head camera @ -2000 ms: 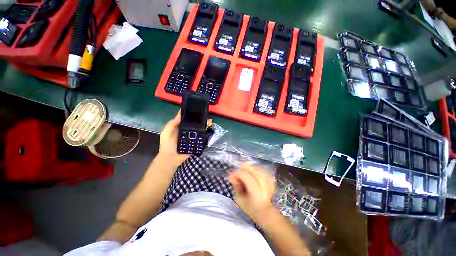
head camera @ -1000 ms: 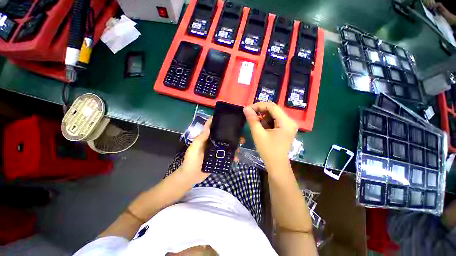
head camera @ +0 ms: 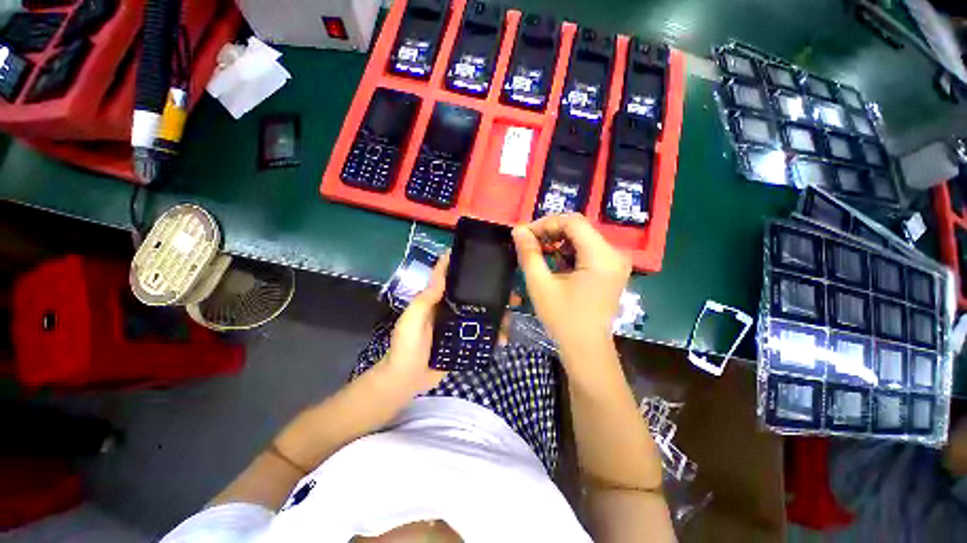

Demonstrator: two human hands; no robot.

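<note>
A black keypad phone [head camera: 474,302] is held face up over my lap, screen end away from me. My left hand [head camera: 416,331] grips it from the left side and below. My right hand [head camera: 576,278] has thumb and forefinger pinched at the phone's upper right corner; whether a thin piece is between them cannot be told. Behind them lies the red phone tray [head camera: 482,217], with two phones face up at the near left, the others face down, and one slot holding a white label [head camera: 515,151].
Lens trays [head camera: 855,339] lie at right, with a white outline liner [head camera: 719,337] beside them. A loose dark square part [head camera: 279,142], tissue [head camera: 246,76], hose tip [head camera: 159,133] and cream fan [head camera: 176,255] are left. Clear film [head camera: 416,267] lies at the bench edge. Scraps fill a carton [head camera: 732,430].
The phone has moved right and nearer to me in my left hand. My right hand has come up from above the lap to the phone's upper right corner, and stays there.
</note>
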